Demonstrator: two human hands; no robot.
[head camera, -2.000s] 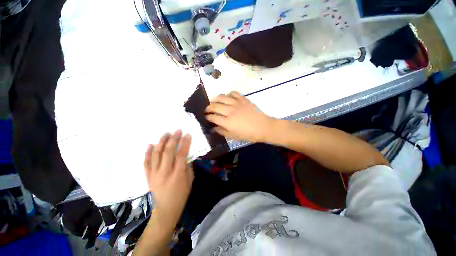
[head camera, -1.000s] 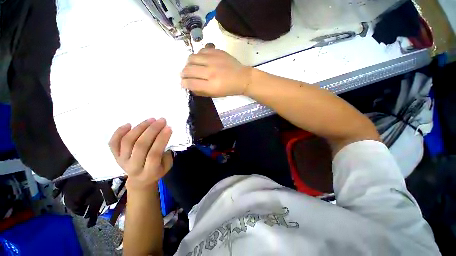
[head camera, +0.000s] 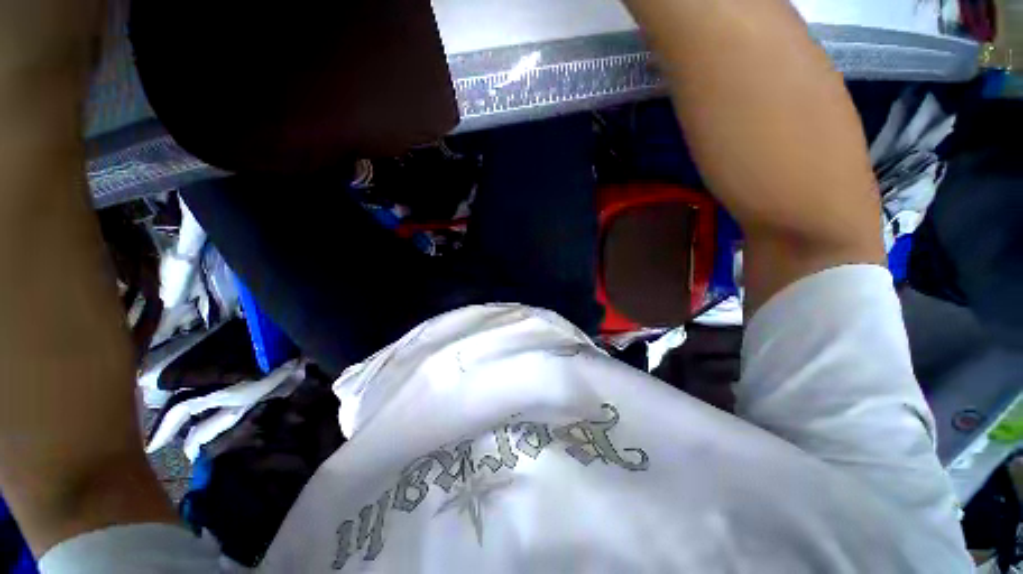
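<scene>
A large dark brown panel (head camera: 297, 84) lies at the top left and hangs a little over the table's front edge. Its left side is rounded and its right side is straight. Both my forearms reach up past the top edge of the picture, so my left hand and my right hand are out of view. The needle and the machine head are also out of view.
The table's ruler edge (head camera: 550, 81) runs across the top. Below it is a red-rimmed stool or bin (head camera: 651, 260) with a brown centre. Black and white cloth heaps (head camera: 241, 398) lie at the lower left. Striped cloth (head camera: 914, 151) hangs at the right.
The view has tipped down towards my lap. The white panel, the machine and both hands have left the picture. The brown panel now shows over the table edge.
</scene>
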